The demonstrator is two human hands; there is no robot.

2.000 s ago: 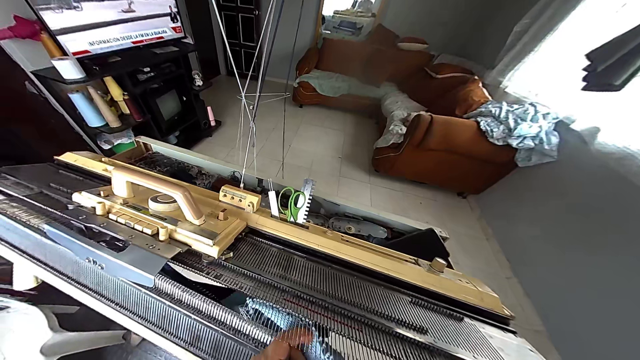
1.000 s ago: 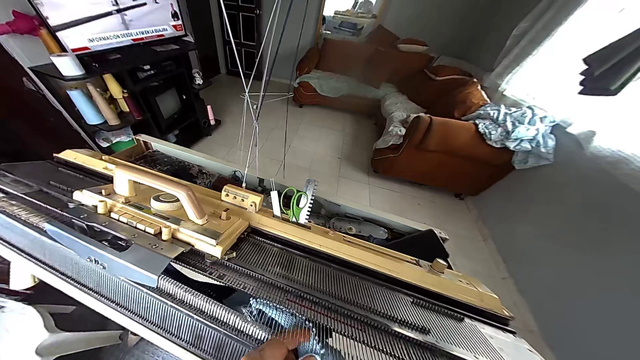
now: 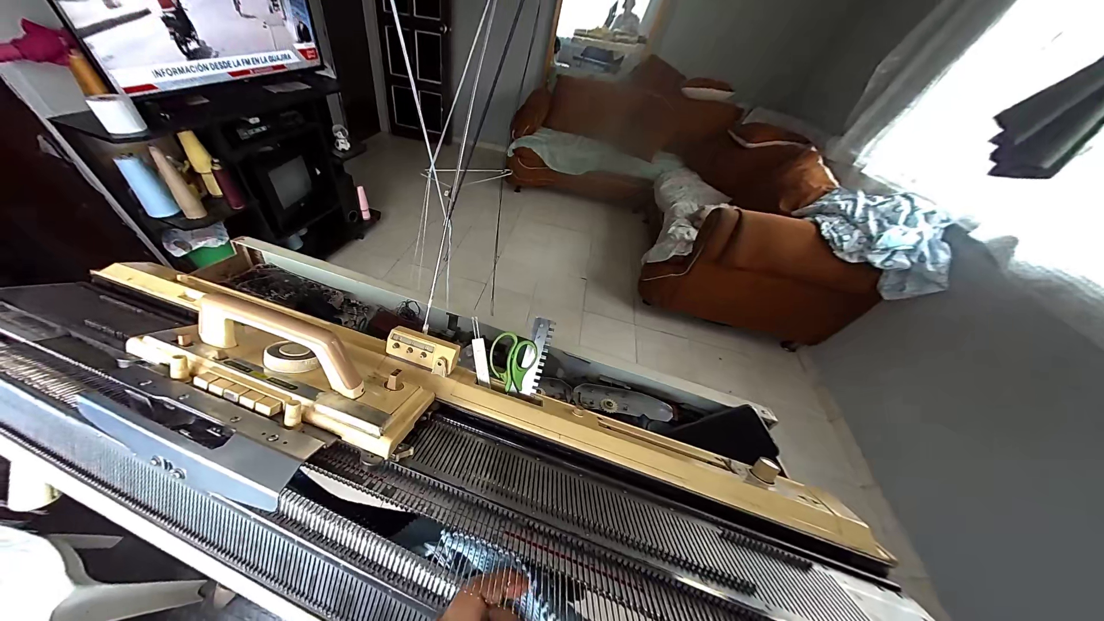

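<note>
My left hand (image 3: pixel 487 597) is at the bottom middle, cut off by the frame edge, its bent fingers closed at the light blue knitted fabric (image 3: pixel 470 552). That fabric lies among the needles of a double-bed knitting machine. Up and left of my hand, the cream carriage (image 3: pixel 285 371) with its arched handle sits on the rear needle bed (image 3: pixel 552 483). A grey metal plate (image 3: pixel 185 453) extends from it over the front bed (image 3: pixel 194 517). Yarn strands (image 3: pixel 444 233) rise behind the carriage. My right hand is out of view.
Green-handled scissors (image 3: pixel 515 362) and a toothed white comb (image 3: pixel 541 355) stand behind the rear rail. A white plastic chair (image 3: pixel 95 586) is at lower left. Yarn cones (image 3: pixel 147 185) fill a shelf under a television (image 3: pixel 190 43). Orange-brown sofas (image 3: pixel 768 267) stand beyond.
My left hand's fingers have shifted slightly at the blue fabric, and the fabric's visible folds have changed. The carriage has stayed in place. The television picture is different.
</note>
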